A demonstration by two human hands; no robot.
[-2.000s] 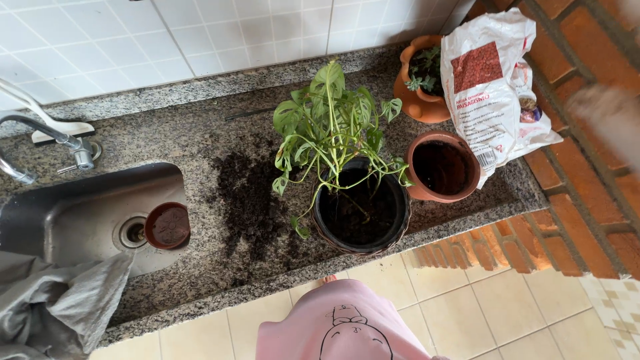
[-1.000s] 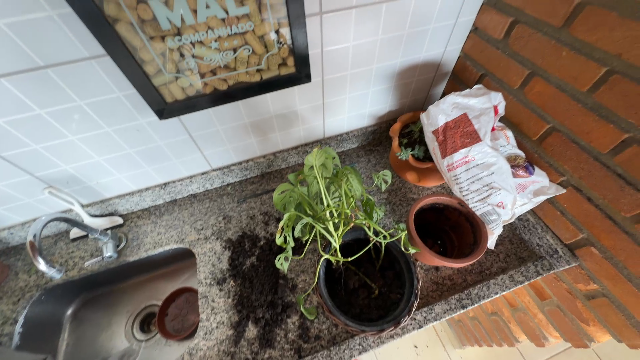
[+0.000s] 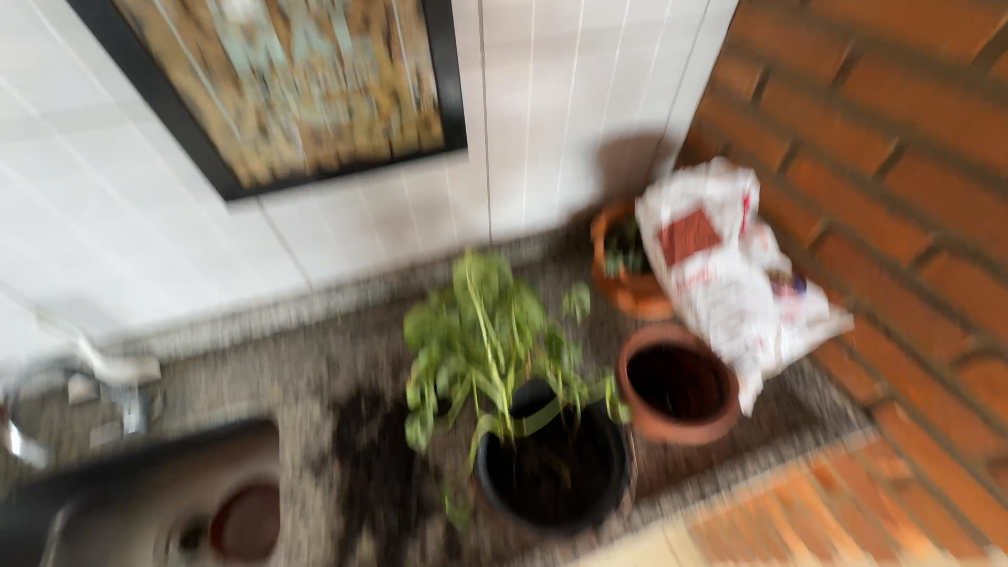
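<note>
Neither of my hands shows in the head view, which is blurred. A leafy green plant (image 3: pixel 488 339) leans left out of a black pot (image 3: pixel 555 480) on the granite counter. Dark soil (image 3: pixel 382 465) lies spilled to the left of that pot. Just right of it stands a brown plastic pot (image 3: pixel 681 425), dark inside. Behind this one is a terracotta pot (image 3: pixel 630 295) holding a small plant. A white plastic bag (image 3: pixel 732 291) with a red patch leans by both brown pots and partly covers the terracotta one.
At the lower left is a steel sink (image 3: pixel 142 488) with a small reddish-brown round pot or dish (image 3: pixel 248 524) beside the drain. A faucet (image 3: pixel 130 402) stands behind it. A black-framed picture (image 3: pixel 346 169) hangs on the tiled wall. A brick wall (image 3: pixel 906 197) bounds the right side.
The view has swung up toward the wall and moved closer. The pink clothing seen at the bottom two seconds ago is out of view. The pots, plant and bag stay in place.
</note>
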